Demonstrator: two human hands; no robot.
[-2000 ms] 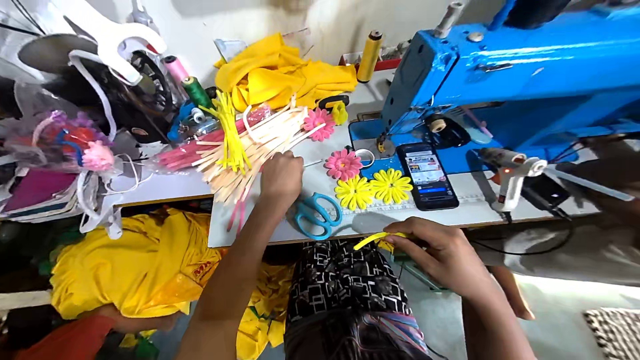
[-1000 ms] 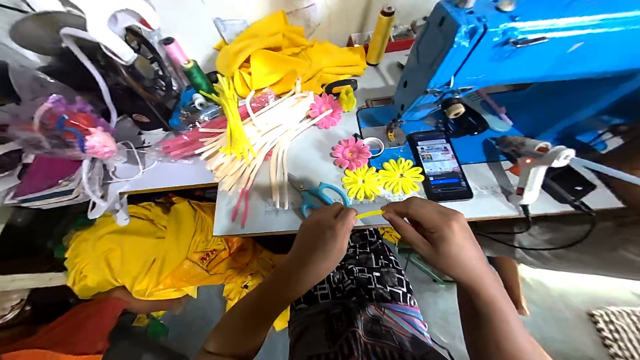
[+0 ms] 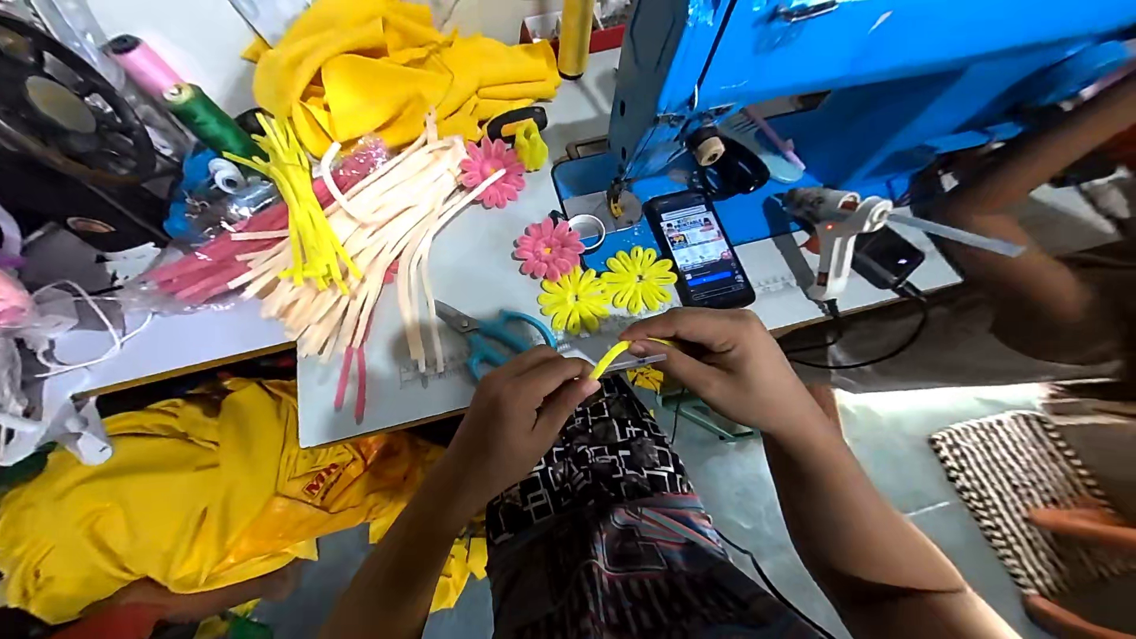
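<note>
Between my two hands, over my lap at the table's edge, a short yellow strip (image 3: 612, 357) is pinched and bent in a slight arch. My left hand (image 3: 537, 399) grips its lower end, and my right hand (image 3: 714, 359) grips the other end. Teal-handled scissors (image 3: 490, 335) lie partly open just beyond my left hand. Two yellow flowers (image 3: 575, 300) touch a pink flower (image 3: 548, 249) on the table, and a second pink flower (image 3: 493, 172) lies farther back. A bundle of yellow strips (image 3: 306, 209) rests on many cream strips (image 3: 390, 240).
A blue sewing machine (image 3: 799, 53) stands behind a smartphone (image 3: 699, 248) with its screen lit. A white glue gun (image 3: 839, 240) is at the right. Yellow cloth (image 3: 399, 71) and a green thread cone (image 3: 209, 120) are at the back. Another person's arm (image 3: 1021, 160) shows at the right.
My left hand has moved from the cream strips toward my right hand and now grips the yellow strip, which only my right hand held before. The view has moved nearer the table.
</note>
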